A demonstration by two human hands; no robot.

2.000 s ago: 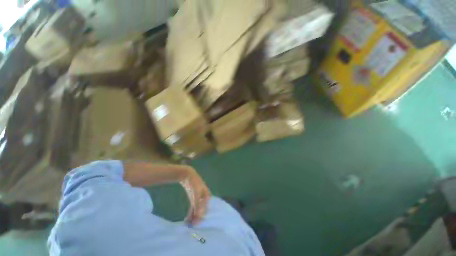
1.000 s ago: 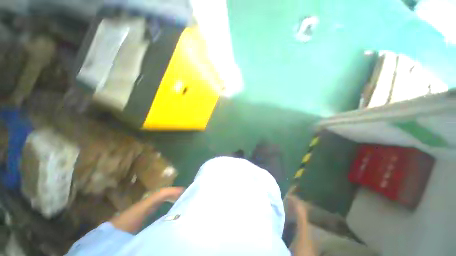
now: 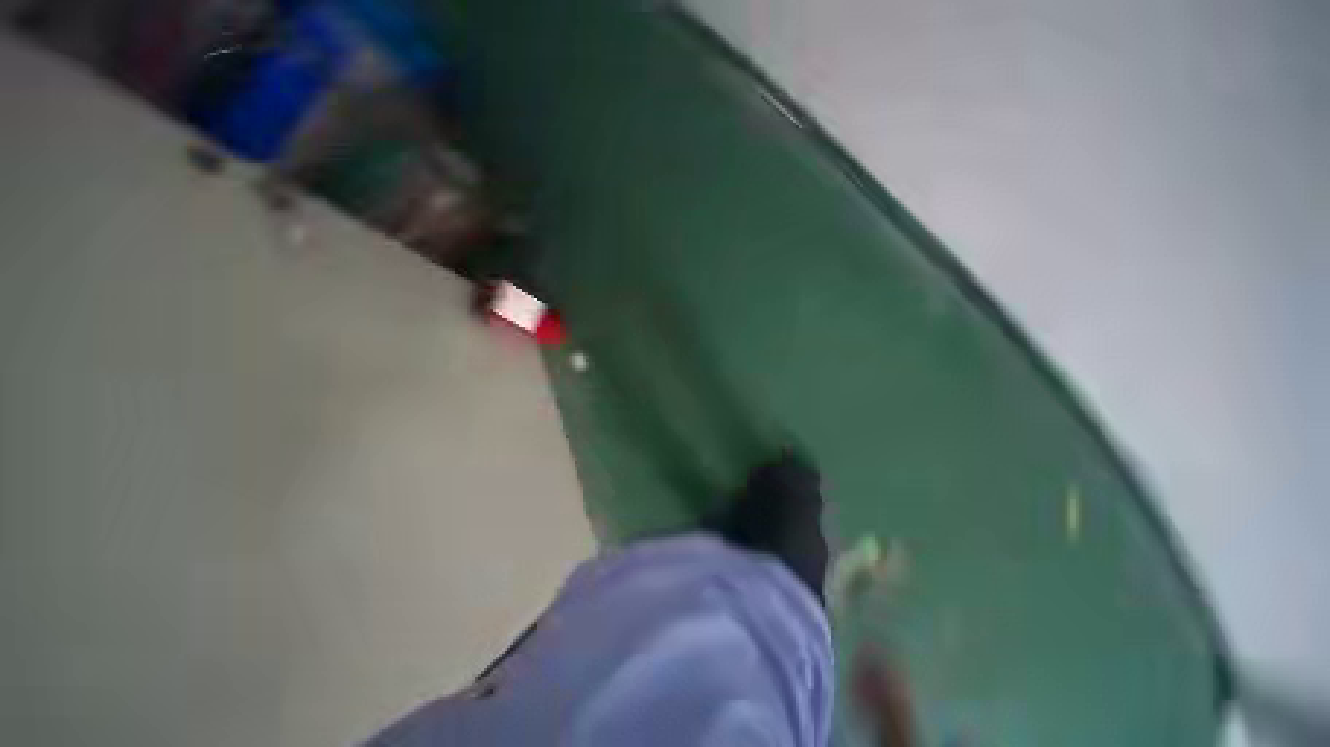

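The view is strongly blurred. My light blue shirt (image 3: 686, 642) fills the bottom centre, with a dark leg or shoe (image 3: 788, 518) beyond it on the green floor. To the right of the shirt, a blurred brownish shape, seemingly my right hand (image 3: 872, 572), shows low in the picture. Its fingers and anything in them cannot be made out. My left hand is not in view. No worked part can be made out.
A large pale panel or wall (image 3: 292, 438) stands on the left, with a red and white item (image 3: 518, 307) at its edge. Blue crates or boxes (image 3: 277, 95) show at upper left. A pale wall (image 3: 1138, 190) curves along the right of the green floor (image 3: 963, 482).
The view has moved from the cartons and yellow cabinet to a green floor between pale surfaces. My left hand has left the picture. My right hand remains low, right of the shirt.
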